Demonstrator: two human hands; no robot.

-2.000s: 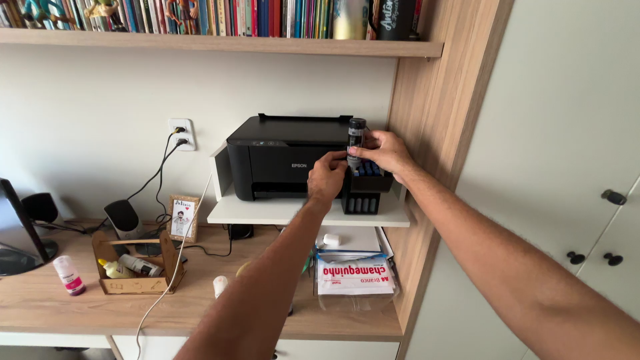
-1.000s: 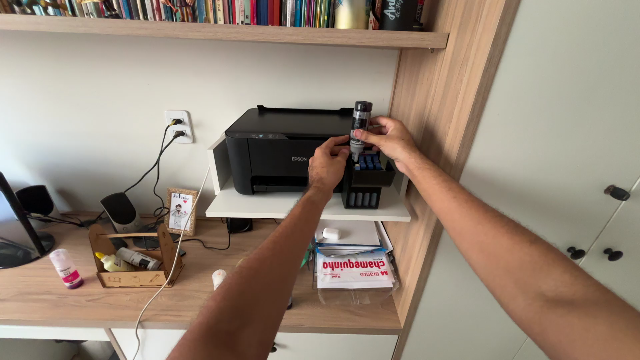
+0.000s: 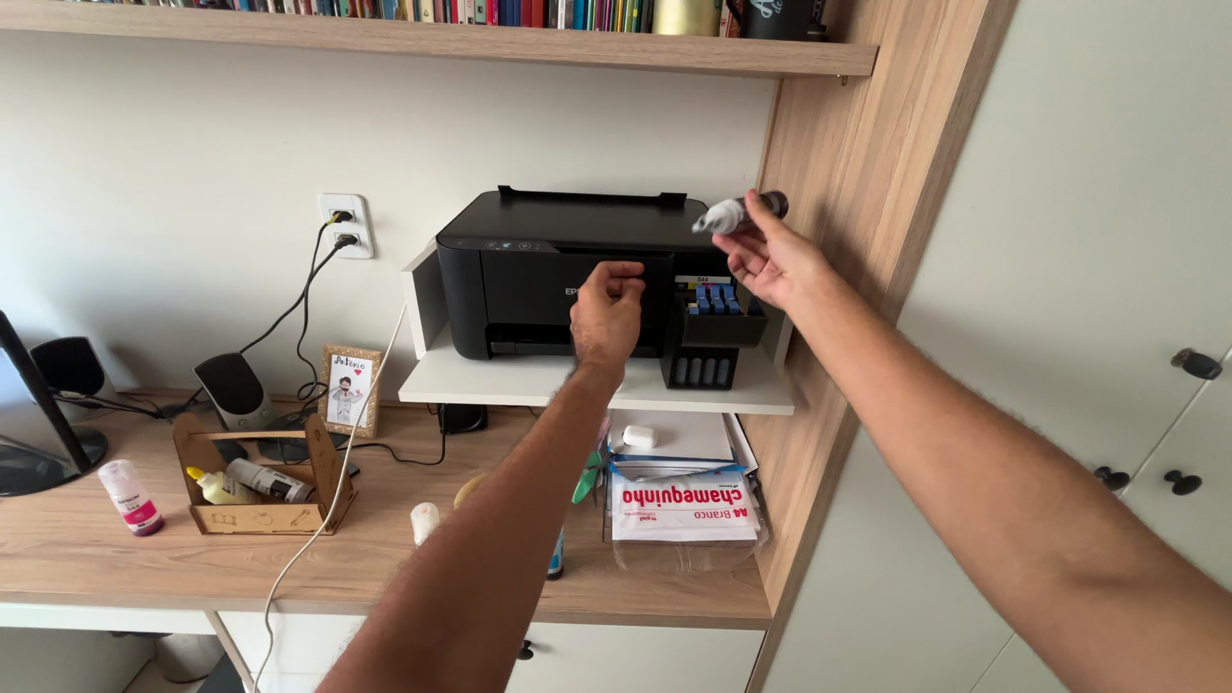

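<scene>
My right hand [image 3: 770, 252] grips a dark ink bottle [image 3: 743, 214], tilted nearly sideways with its pale nozzle pointing left, above the printer's right end. In front of the black Epson printer [image 3: 525, 289] is my left hand [image 3: 610, 306], its fingers curled together; whether it holds something small, I cannot tell. The ink tank unit [image 3: 722, 329] at the printer's right is uncovered, showing blue tank caps [image 3: 713, 299] in a row. On the desk at left stands a magenta ink bottle [image 3: 132, 499]. A wooden caddy [image 3: 260, 518] holds a yellow-tipped bottle [image 3: 221, 487] and a dark-labelled bottle [image 3: 270, 479].
The printer sits on a white shelf [image 3: 597, 382] beside a wooden side panel [image 3: 847, 164]. Below lies a paper pack [image 3: 684, 507]. A white cable [image 3: 332, 510] hangs over the desk. Speakers [image 3: 234, 390] and a picture frame [image 3: 350, 392] stand at left; a bookshelf [image 3: 433, 43] runs above.
The ink bottle, upright over the tanks a second ago, has been lifted up and right and tipped sideways in my right hand. My left hand has moved left, away from the bottle.
</scene>
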